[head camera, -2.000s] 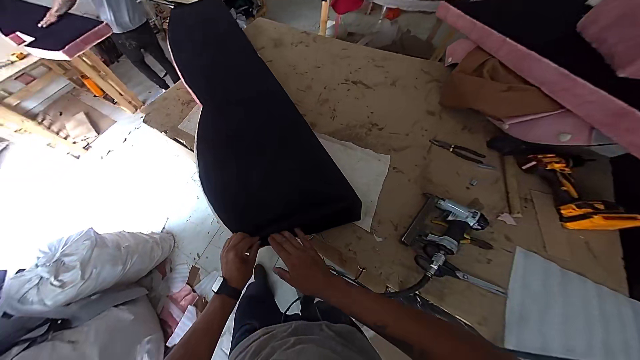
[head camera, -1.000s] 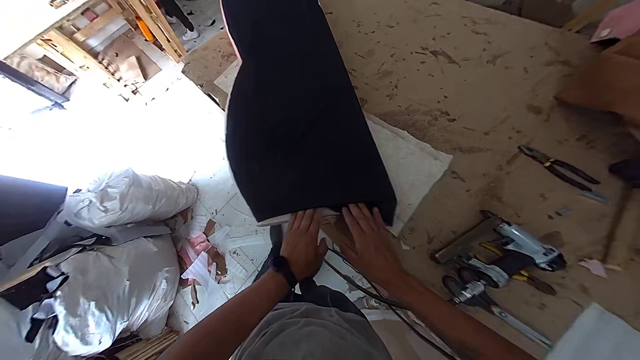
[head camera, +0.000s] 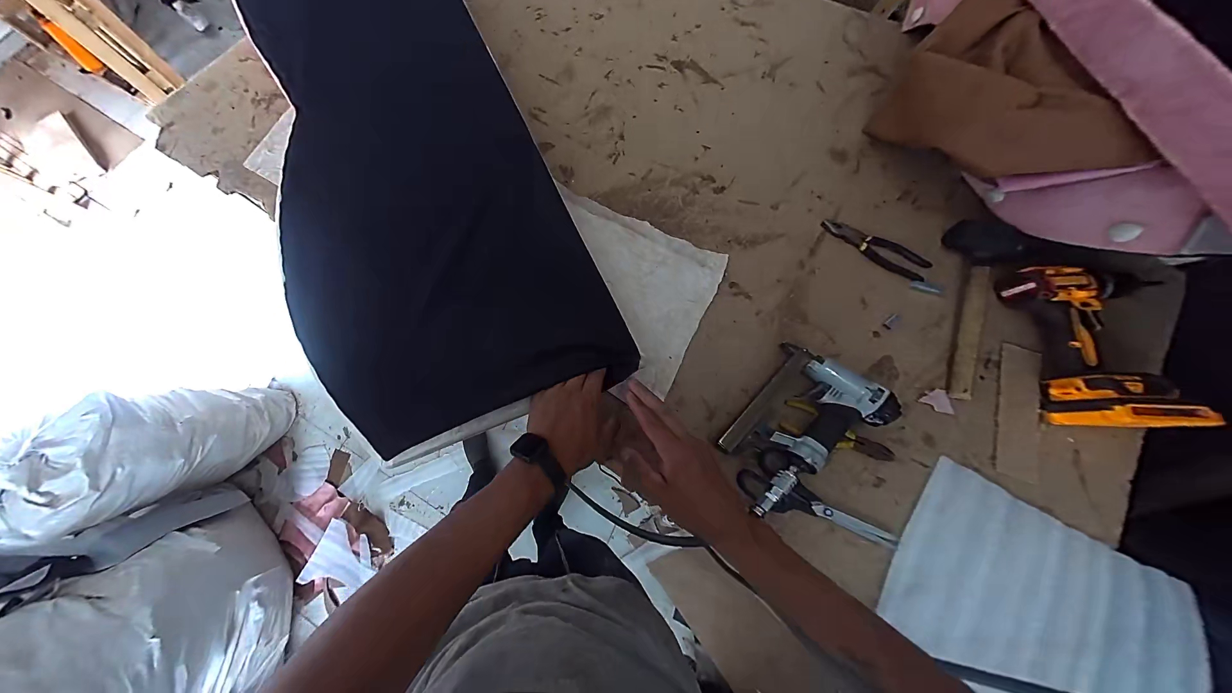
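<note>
A long curved panel covered in black fabric (head camera: 423, 212) lies on the worktable over a sheet of white cloth (head camera: 664, 279). At its near edge, close to the right corner, my left hand (head camera: 570, 419) has its fingers on the fabric; they are partly hidden under the fold. Beside it, my right hand (head camera: 674, 457) touches the same corner with its fingers extended. What the fingertips pinch is hard to see. To the right lies a pneumatic staple gun (head camera: 818, 414) on top of scissors (head camera: 818, 505) and yellow-handled pliers (head camera: 866, 445).
Black-handled pliers (head camera: 876, 248) and a yellow cordless drill (head camera: 1078, 298) lie on the worktable (head camera: 770, 115) at right. Pink and brown upholstery (head camera: 1020, 96) is behind them. White foam sheet (head camera: 1039, 587) covers the near right. Wrapped bundles (head camera: 125, 462) and scraps stand at left. An air hose (head camera: 626, 525) runs below my hands.
My hands have shifted along the near edge toward the panel's right corner. My left hand is now at the fold there, where my right hand was a second ago.
</note>
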